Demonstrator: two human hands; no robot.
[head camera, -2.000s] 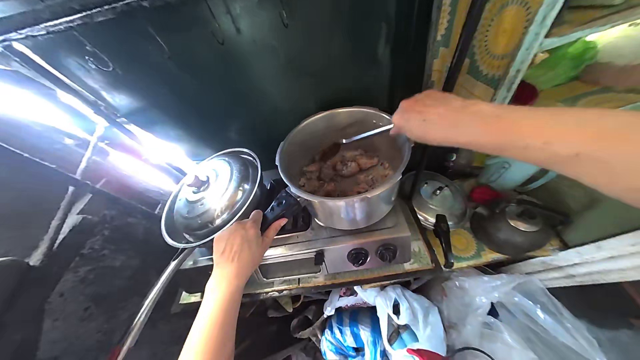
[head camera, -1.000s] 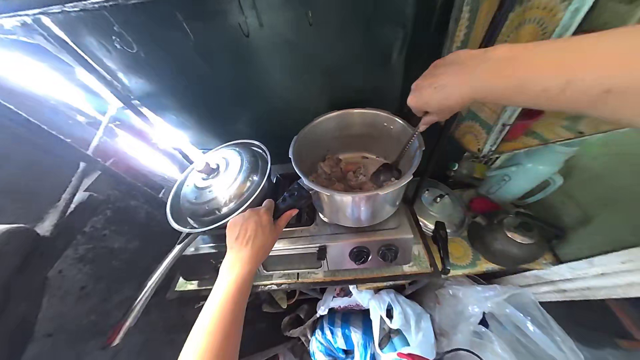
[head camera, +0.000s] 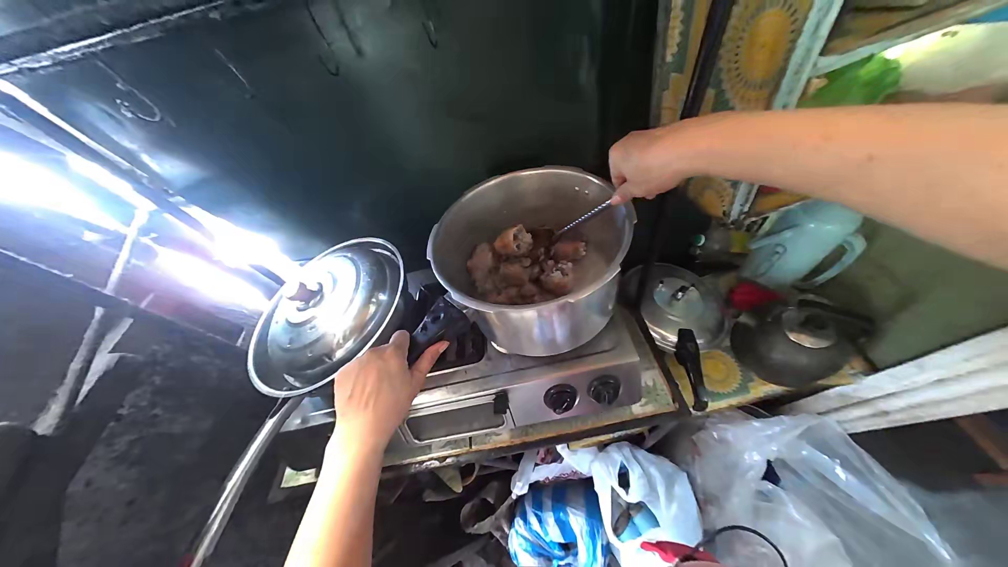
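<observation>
A deep metal pot (head camera: 551, 321) stands on a gas stove (head camera: 465, 402), with pieces of browned meat (head camera: 520, 268) inside. My right hand (head camera: 646, 164) grips the handle of a metal spoon (head camera: 584, 218) above the pot's right rim; the spoon's bowl is down among the meat. At the pot's lower left, my left hand (head camera: 378, 386) holds the pot's black handle (head camera: 438, 324). A shiny metal lid (head camera: 331, 315) rests tilted just left of that hand, over the stove's left side.
Right of the stove lie a pressure cooker lid (head camera: 679, 303) with a black handle, a dark lidded pan (head camera: 787, 346) and a pale blue pitcher (head camera: 811, 244). Plastic bags (head camera: 646, 496) hang or lie below the stove's front. A dark panel (head camera: 472, 87) rises behind the pot.
My right hand has moved the spoon from the pot's right side toward its middle, and the meat pieces have shifted. My left hand keeps its hold on the handle.
</observation>
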